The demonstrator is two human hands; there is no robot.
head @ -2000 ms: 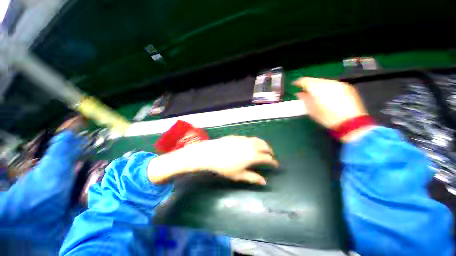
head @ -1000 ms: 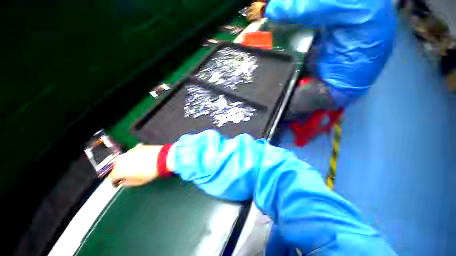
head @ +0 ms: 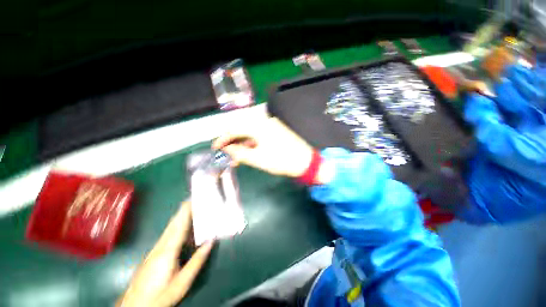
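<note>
A pale, silvery phone body (head: 214,207) with a pinkish edge lies on the dark green bench top, its long side pointing away from me. My left hand (head: 169,267) grips its near left edge and corner between thumb and finger. My right hand (head: 263,147), with a red wristband, is at its far end and pinches a tiny blue-silver circuit board (head: 221,159) there. Blur hides whether the board touches the phone body. A red parts bin (head: 81,213) with thin gold strips is on the left.
A black divided tray (head: 305,108) with glittering small boards stands right. Another phone body (head: 232,87) lies beyond the white rail (head: 149,135), near a dark mat. More parts lie on the green belt. A coworker's blue sleeve (head: 509,144) is at far right.
The view has swung back from the right. My right hand has moved from the rail-side phone body to the one on the bench. My left hand has come into view holding that body.
</note>
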